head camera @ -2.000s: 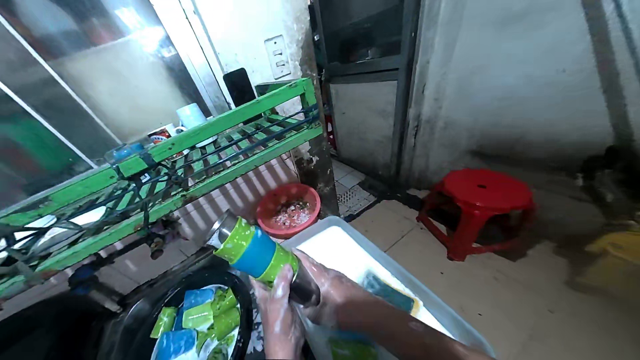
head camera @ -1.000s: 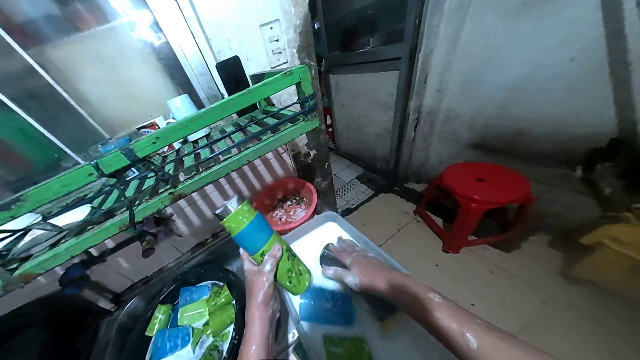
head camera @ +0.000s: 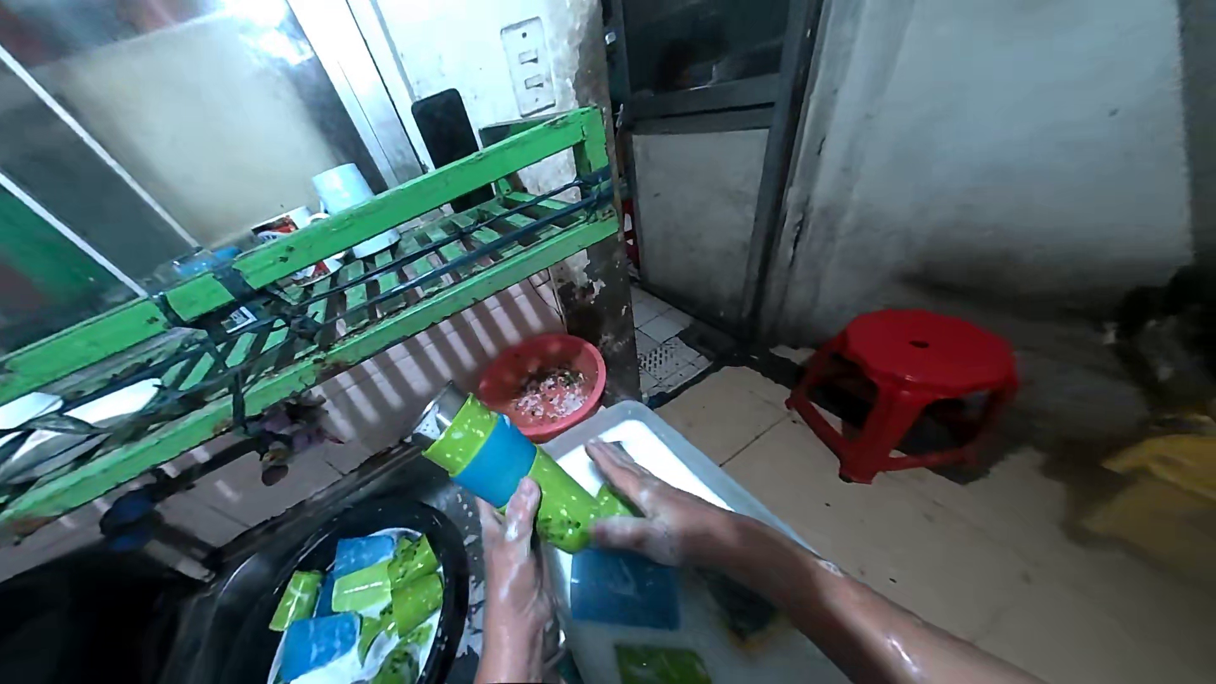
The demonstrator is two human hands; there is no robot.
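My left hand (head camera: 518, 579), wet with suds, is closed around a metal cylinder (head camera: 439, 410) wrapped in green and blue sleeves (head camera: 499, 461). At the cylinder's lower end, my right hand (head camera: 655, 513) grips a green sleeve (head camera: 608, 503). Beneath both hands lies a translucent plastic tub (head camera: 750, 499) of cloudy water, with a blue piece (head camera: 624, 589) and a green piece (head camera: 662, 665) in it. A black basin (head camera: 454, 570) at the lower left holds several green and blue pieces (head camera: 323, 646).
A green slatted rack (head camera: 418, 214) with cups (head camera: 344, 190) and a black phone (head camera: 445, 128) runs along the left. Beyond the tub sits a red basin (head camera: 584, 380) with scraps in it. A red plastic stool (head camera: 926, 361) stands on the tiled floor at right.
My right hand was over the tub's far part one second ago; now it is at the cylinder's lower end with a green sleeve. My left hand has kept hold of the cylinder.
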